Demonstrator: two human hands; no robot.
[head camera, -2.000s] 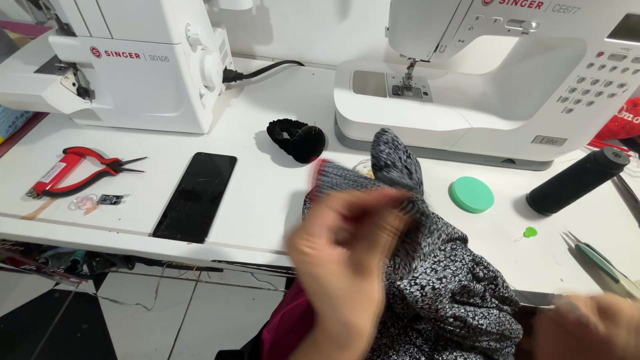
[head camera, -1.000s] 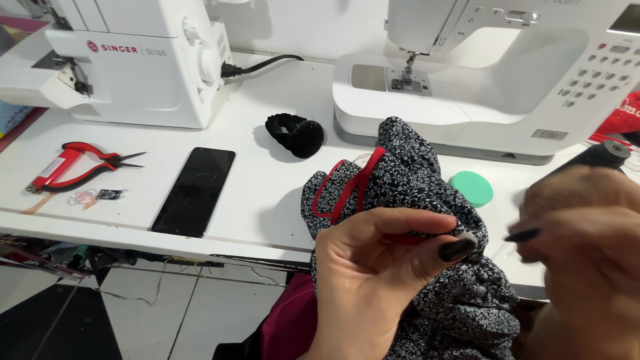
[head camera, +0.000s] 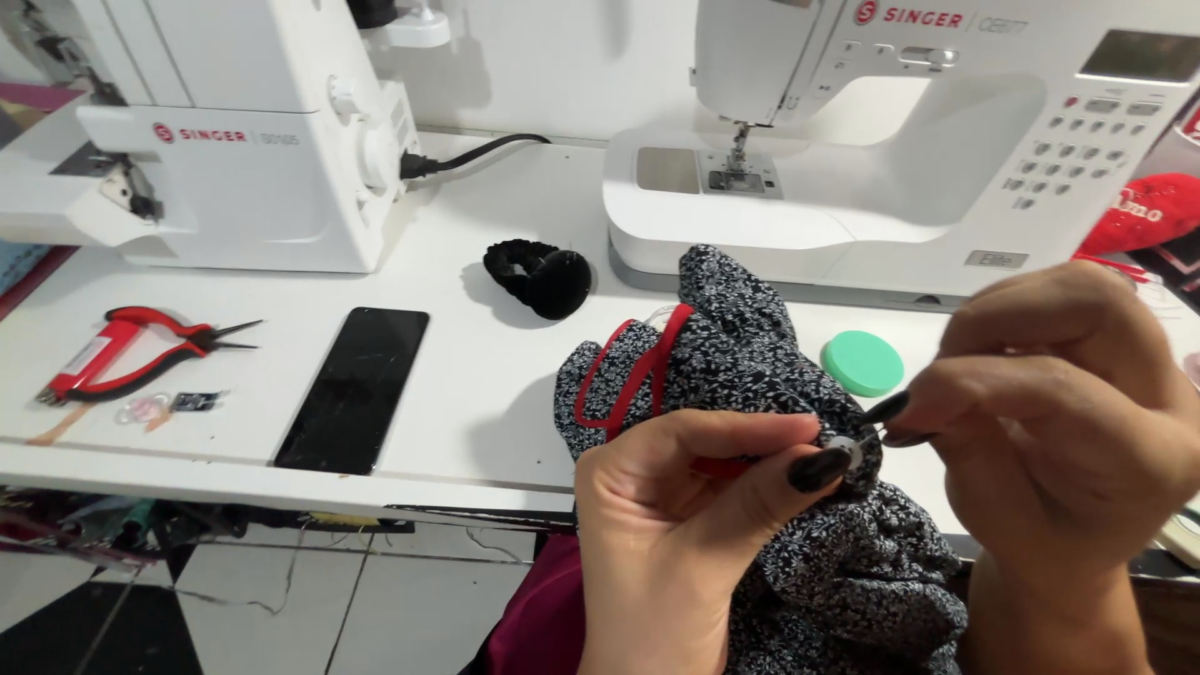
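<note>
Black-and-white floral fabric with red trim lies bunched over the table's front edge. My left hand pinches a fold of it between thumb and forefinger, together with a small pale button. Close at the right, my right hand holds a thin sewing needle between thumb and forefinger, its tip against the button. Any thread is too fine to make out.
A sewing machine stands behind the fabric, a serger at the left. On the table lie red-handled pliers, a phone, a black velvet scrunchie and a green round disc.
The blurred left hand now holds steady at the fabric. My right hand has come up from the lower right corner to the button. The fabric's red trim has come into fuller view.
</note>
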